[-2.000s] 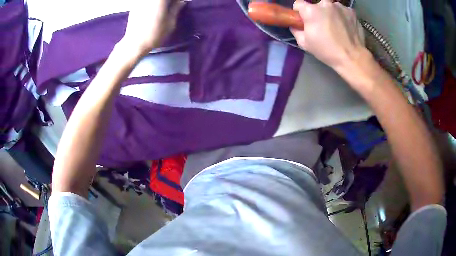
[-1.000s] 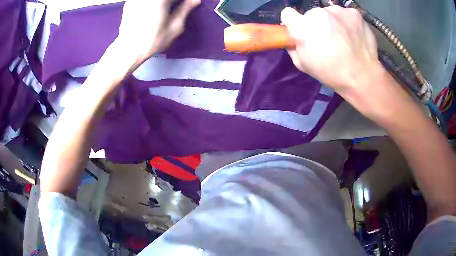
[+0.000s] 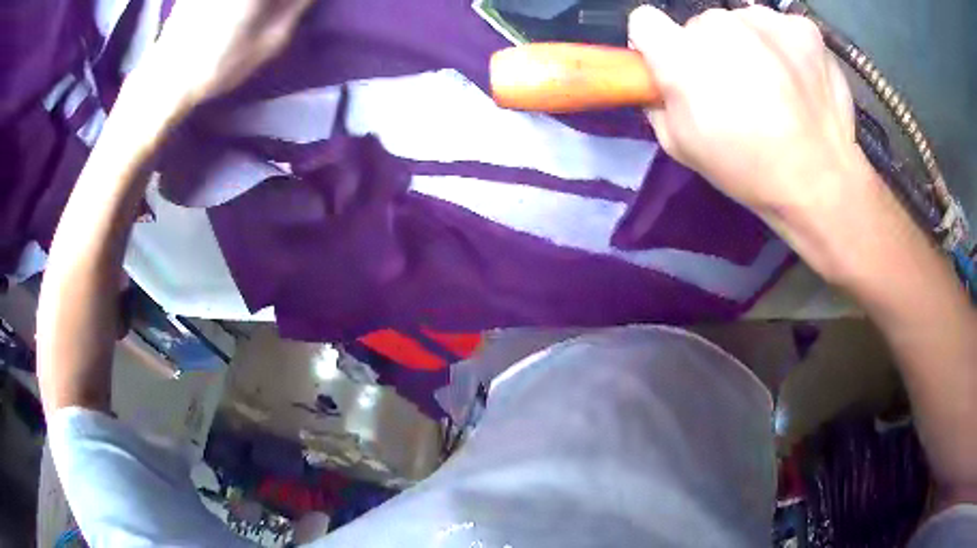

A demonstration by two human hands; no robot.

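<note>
A purple garment panel [image 3: 514,252] with pale interfacing [image 3: 482,123] lies across the table, its left part bunched in folds. A darker purple rectangular patch [image 3: 696,219] lies on it at the right, partly under my right forearm. My right hand [image 3: 750,96] is closed round the orange handle of the steam iron [image 3: 573,77] at the top right; the dark soleplate is partly cut off by the top edge. My left hand [image 3: 241,37] is at the upper left over the purple cloth, blurred and cut by the top edge, so its hold on the cloth cannot be told.
Bunched purple and pale pieces [image 3: 38,118] lie at the far left. A braided hose [image 3: 895,102] runs from the iron down the right side. The pale table edge [image 3: 193,268] shows at the left. Red cloth [image 3: 402,348] and scraps are below the table.
The panel and its patch have shifted right, and the cloth at left has bunched up. My left hand has moved left. The iron has moved slightly right since one second ago.
</note>
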